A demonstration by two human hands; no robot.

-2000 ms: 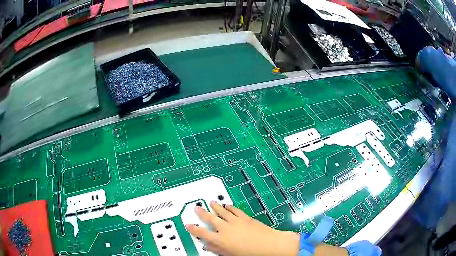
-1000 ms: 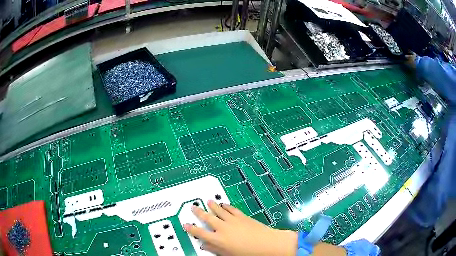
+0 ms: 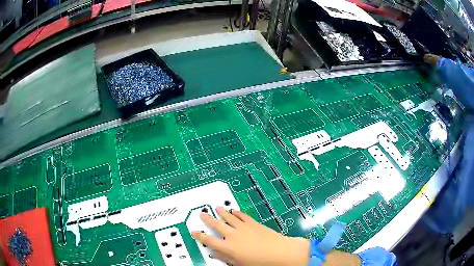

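Large green circuit boards (image 3: 208, 176) lie side by side and fill the bench. My right hand (image 3: 254, 240), with a blue band on the wrist, comes in from the lower right. It rests palm down on the near board, fingertips on the whitish area with dark holes, fingers apart; nothing is seen in it, though its underside is hidden. A red pad (image 3: 35, 228) at the lower left carries a small heap of tiny blue-grey metal parts (image 3: 20, 246). My left hand is not in the picture.
A black bin (image 3: 139, 83) full of small metal parts stands behind the boards. A pale green sheet (image 3: 52, 98) lies left of it. A neighbouring person's blue sleeve (image 3: 458, 80) reaches over the right end, near black trays (image 3: 340, 44) of silvery parts.
My right hand stays in nearly the same place on the board. The view has shifted slightly. The neighbour's arm has moved, and their hand now shows by the far trays.
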